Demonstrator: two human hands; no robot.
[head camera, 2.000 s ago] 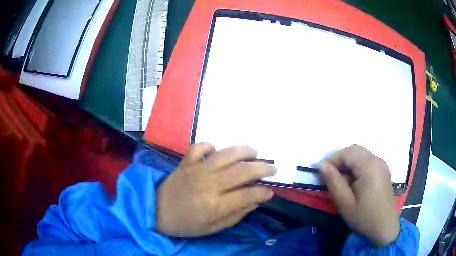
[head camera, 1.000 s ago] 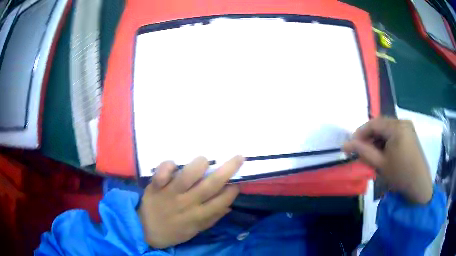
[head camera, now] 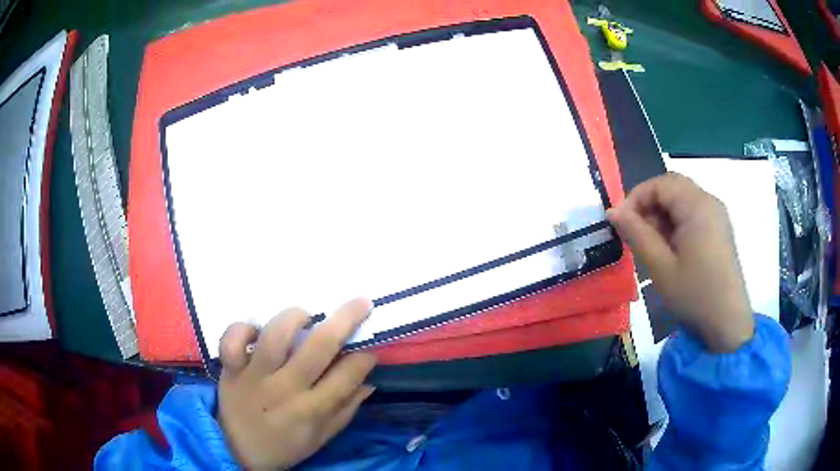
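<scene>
A white backlight panel with a thin notched black border lies tilted on a red foam pad. A long black tape strip runs above the panel's near edge, roughly along it. My right hand pinches the strip's right end at the panel's right edge. My left hand lies at the near left edge, its fingers spread over the strip's left part; the strip's left end is mostly hidden under the fingers. I cannot tell whether the fingers grip it or rest on it.
A long sticker sheet lies left of the foam. Another bordered panel is at far left. A yellow tool and black sheet lie right of the foam. White sheets and a clear plastic bag are at right.
The view has shifted, so the panel appears rotated and further left. My right hand has moved right with the strip's end, and a longer strip shows between my hands.
</scene>
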